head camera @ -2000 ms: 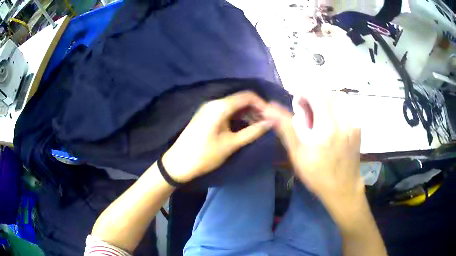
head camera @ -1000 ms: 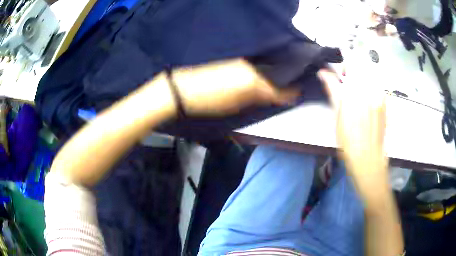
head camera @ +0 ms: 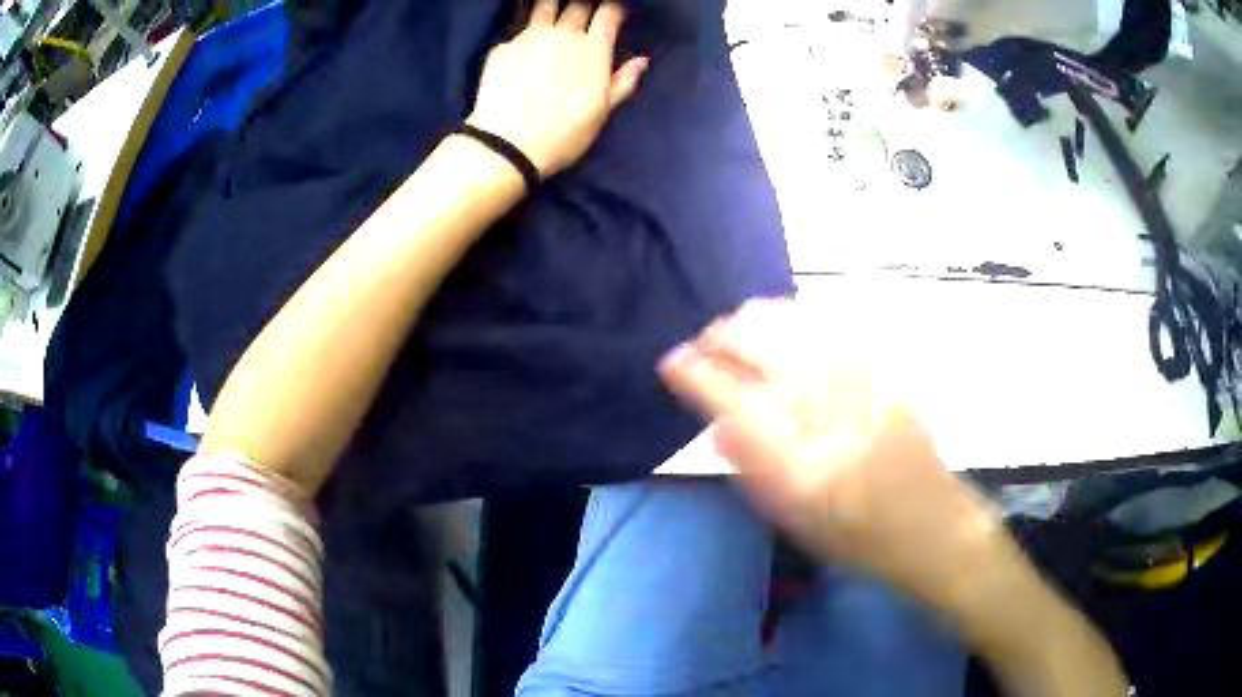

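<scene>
The dark navy garment (head camera: 586,272) lies spread over the left and middle of the table, and its lower part hangs over the front edge. My left hand (head camera: 556,85) lies on the cloth near the top, palm down with the fingers spread, a dark band at the wrist. My right hand (head camera: 817,422) is blurred at the garment's right edge, above the table's front. Its fingertips are close to the cloth; I cannot tell if they pinch it.
The white table (head camera: 953,354) has a front edge above my lap. Black shears (head camera: 1182,334) and thread scraps lie at right. A small silver disc (head camera: 911,169) and dark fabric pieces (head camera: 1069,147) lie on the table. A neighbouring machine (head camera: 30,204) stands at far left.
My left hand has moved from the cloth's edge up onto the garment and opened flat. The cloth lies flatter over the table. My right hand has moved left and towards my lap.
</scene>
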